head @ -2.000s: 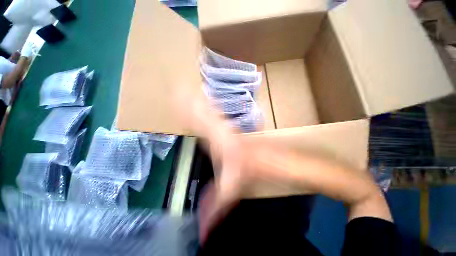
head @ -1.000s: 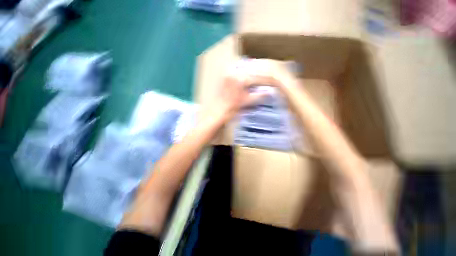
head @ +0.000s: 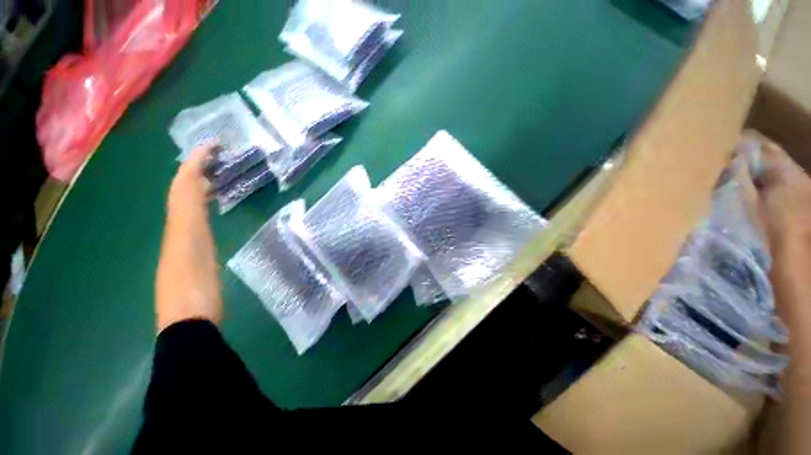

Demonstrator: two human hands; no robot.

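My left hand [head: 197, 171] reaches far over the green belt and touches the left edge of a stacked pair of bubble bags [head: 227, 138]; its fingertips are partly hidden, so a firm grip cannot be made out. My right hand [head: 782, 182], blurred at the right edge, is inside the open carton [head: 676, 151] at the upper end of a row of bubble bags [head: 711, 284]. Whether it grips them cannot be seen. Larger bubble bags [head: 453, 213] lie overlapping on the belt near its metal edge.
The green belt [head: 498, 89] has a pale metal edge [head: 427, 355] between it and the carton. More bubble bags [head: 338, 35] lie at the top. A red-pink plastic bag [head: 116, 80] is at the belt's far left edge. A carton flap [head: 640, 400] folds outward at the bottom.
The view has swung left towards the belt, so the carton now sits at the right edge. My left hand has left the carton and moved out to the bags; my right hand stays in the carton.
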